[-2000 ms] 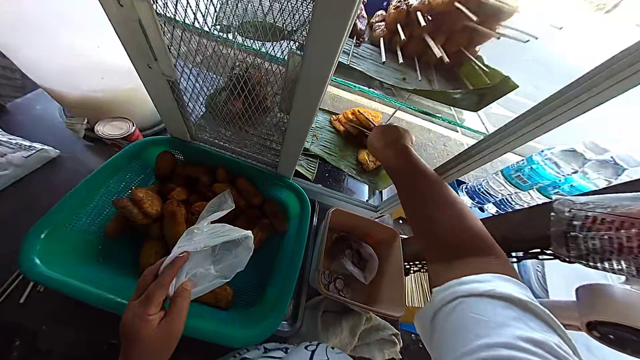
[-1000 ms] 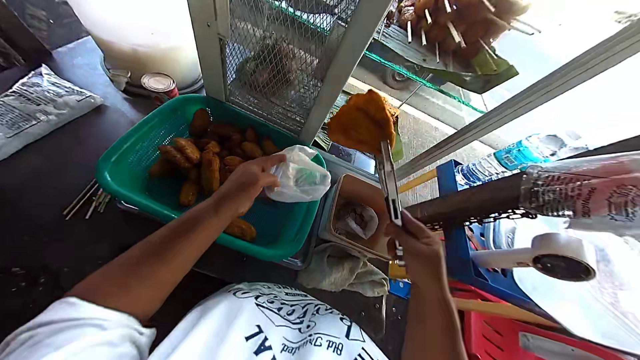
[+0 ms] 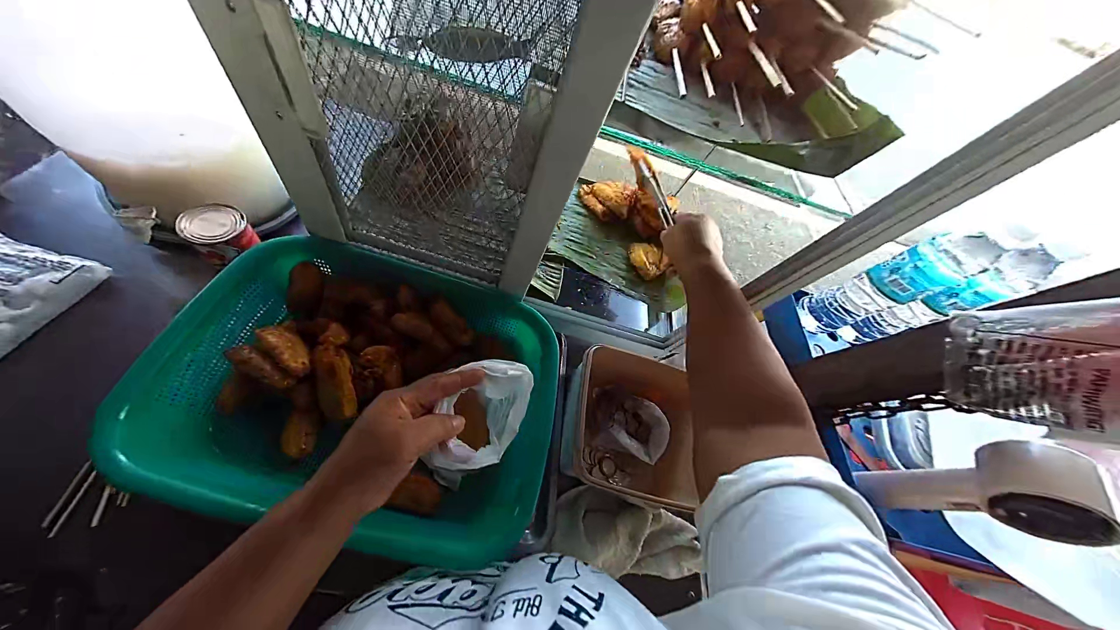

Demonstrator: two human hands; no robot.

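Note:
My left hand (image 3: 398, 433) grips the rim of a thin white plastic bag (image 3: 500, 411), which stands open over the green plastic basket (image 3: 157, 477). An orange-brown piece shows inside the bag. Browned fried pieces (image 3: 332, 381) lie heaped in the basket. My right hand (image 3: 696, 241) reaches into the display case with metal tongs (image 3: 652, 188) in its grip. An orange fried piece (image 3: 640, 162) is at the tips of the tongs. Below and beside it, more fried pieces (image 3: 608, 199) rest on a banana leaf (image 3: 586, 241).
A mesh panel (image 3: 420, 131) and metal frame posts flank the case opening. Skewered food (image 3: 770, 35) sits on a leaf on the upper shelf. Between basket and right arm stands a tan container (image 3: 604, 376) with coins and a bag. A cloth (image 3: 621, 534), a can (image 3: 210, 226) and bottled water (image 3: 910, 280) are nearby.
One second ago the tongs held a large orange piece outside the case near the bag. Now my right hand and the tongs are back inside the case, and an orange piece shows in the bag.

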